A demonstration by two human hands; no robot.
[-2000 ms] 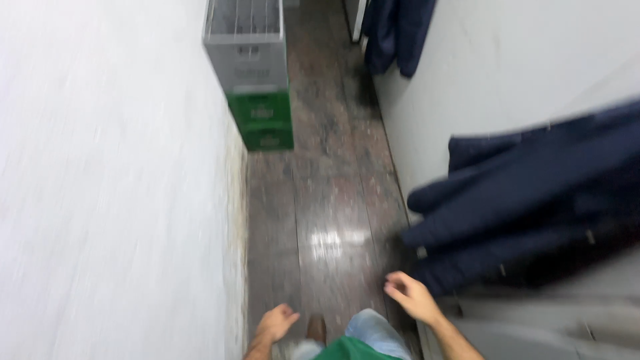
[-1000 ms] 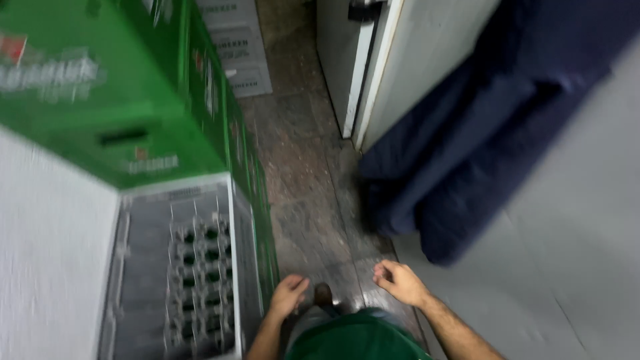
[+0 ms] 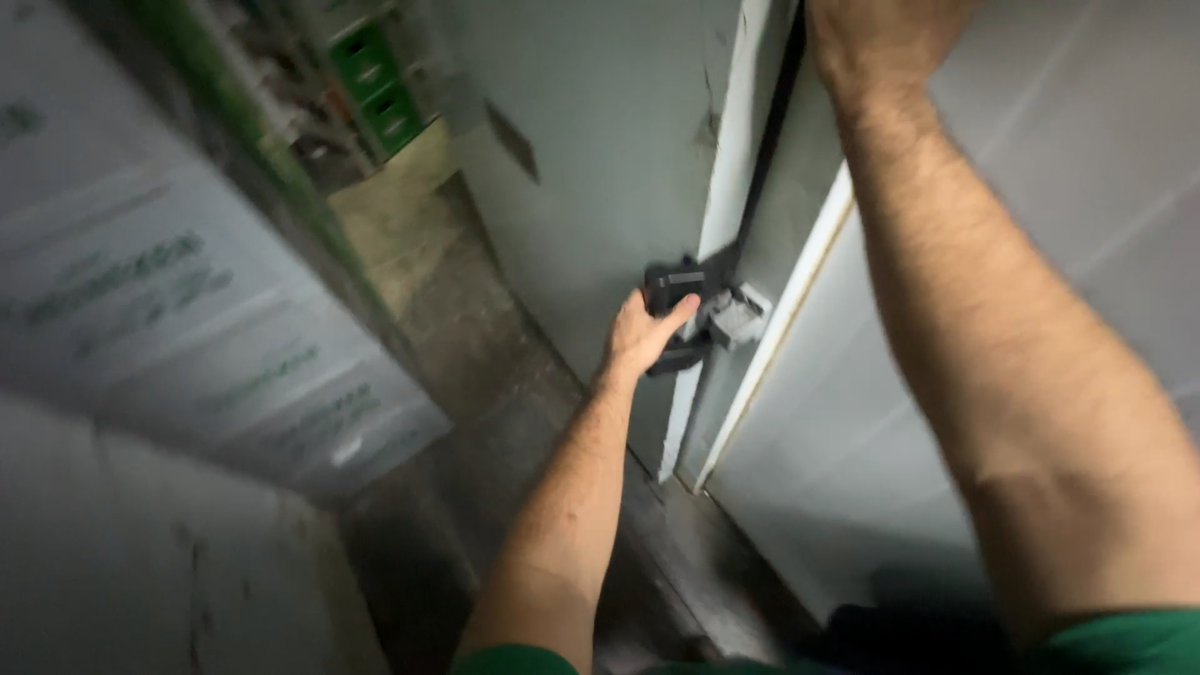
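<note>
My left hand (image 3: 647, 328) grips the black door latch handle (image 3: 677, 289) at the edge of a pale cold-room door (image 3: 600, 187). Beside the handle, a light grey latch catch (image 3: 739, 316) sits on the door frame (image 3: 783, 319). A dark gap runs between the door's edge and the frame higher up. My right hand (image 3: 891, 37) is raised at the top edge, near the upper frame and wall; its fingers are cut off by the view.
Stacked grey-white crates (image 3: 206, 291) bearing green print line the left side. Green crates (image 3: 375, 89) stand farther back along the passage floor (image 3: 469, 375). A pale panelled wall (image 3: 844, 450) rises at the right, with something dark at its foot.
The view has moved up to the door. My left hand has reached forward and taken hold of the latch handle, and my right arm has gone up to the top of the view.
</note>
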